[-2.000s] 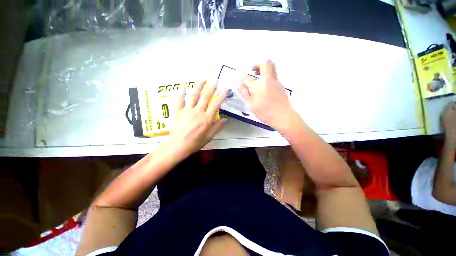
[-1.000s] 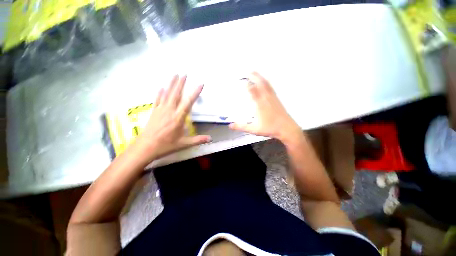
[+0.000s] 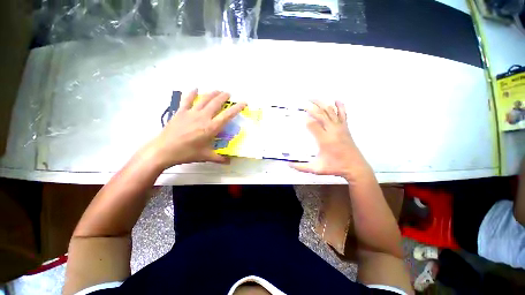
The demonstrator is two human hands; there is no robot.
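Note:
A yellow retail sleeve point(image 3: 239, 135) with a black end band and hang tab lies flat on the white bench. My left hand point(image 3: 196, 129) lies over it, fingers spread across its top edge and thumb at the near edge. A white inner box point(image 3: 283, 133) with thin black edges is in line with the sleeve, its left end at the sleeve's right opening. My right hand point(image 3: 331, 138) is around the inner box's right end, fingers at the far side and thumb at the near edge. The white face is overexposed, so how far it is inside is unclear.
Crinkled clear film point(image 3: 239, 20) lies at the back of the bench. An item in clear film point(image 3: 306, 8) sits on the black strip. Another yellow box point(image 3: 511, 101) lies at the far right. Below are a brown carton point(image 3: 337, 222), a red stool point(image 3: 440, 216) and another person's arm.
The inner box has turned from slanted to straight in line with the sleeve. My right hand has moved to its right end. My left hand has moved left over the sleeve.

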